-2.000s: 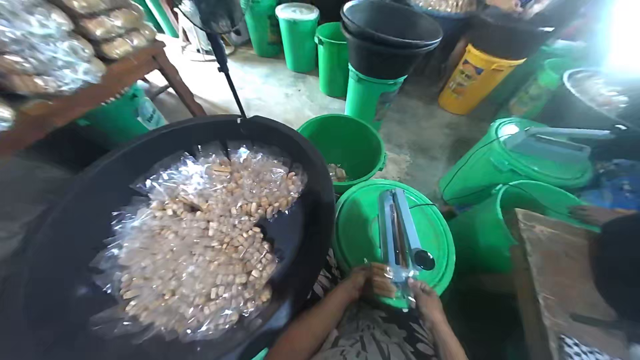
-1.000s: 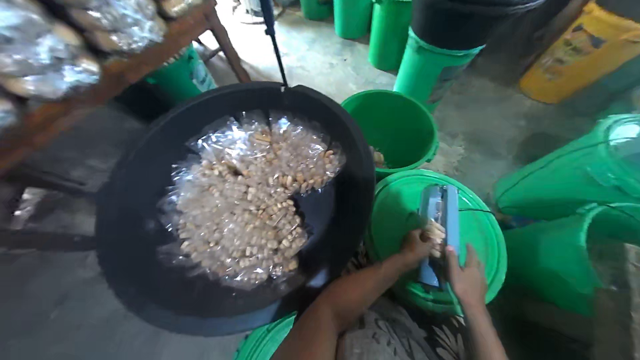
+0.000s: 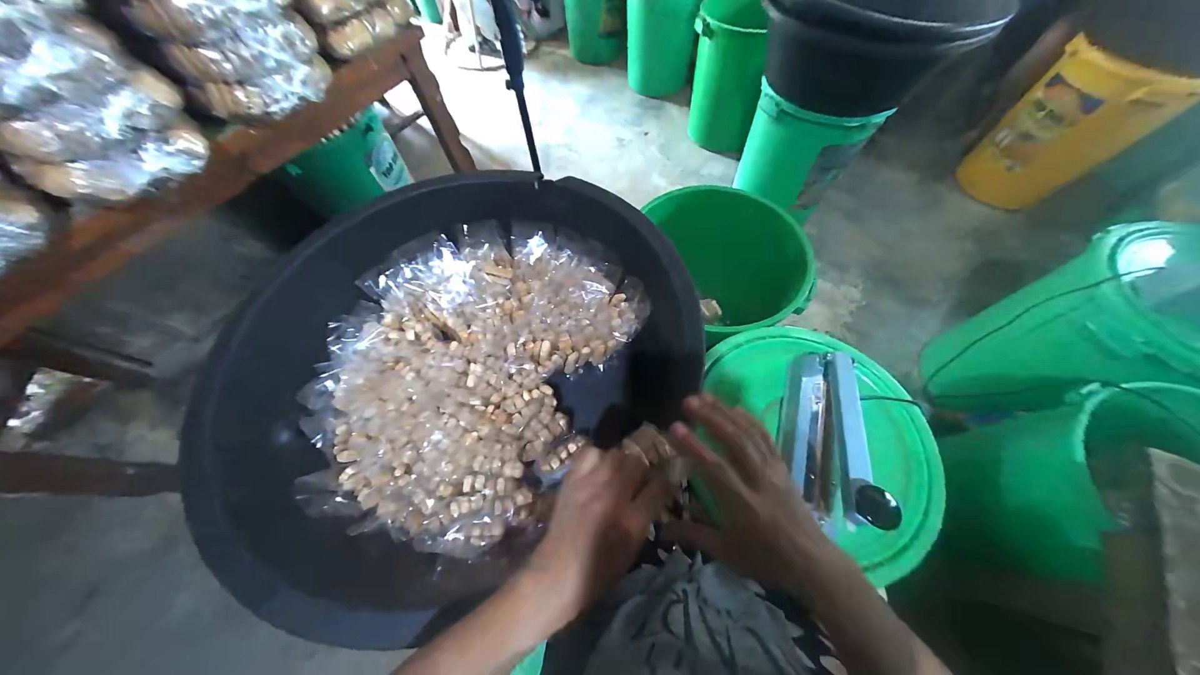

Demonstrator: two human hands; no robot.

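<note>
A wide black plastic basin holds a heap of small clear plastic packets of light brown pieces. At the basin's right edge, my left hand is curled by a clear packet; whether it grips this packet or the one near its fingertips is blurred. Just right of it, my right hand has its fingers apart, close to the same packet, with nothing plainly held. An impulse heat sealer with a round black knob lies on a green bucket lid, right of my right hand.
An open green bucket stands behind the lid, with a few pieces inside. Several green buckets, one topped by black tubs, stand further back. A wooden table with bagged goods is at upper left. A thin cable runs right from the sealer.
Both hands have moved left from the heat sealer to the basin's right edge. The packet seen at the sealer earlier is no longer there. The view has shifted.
</note>
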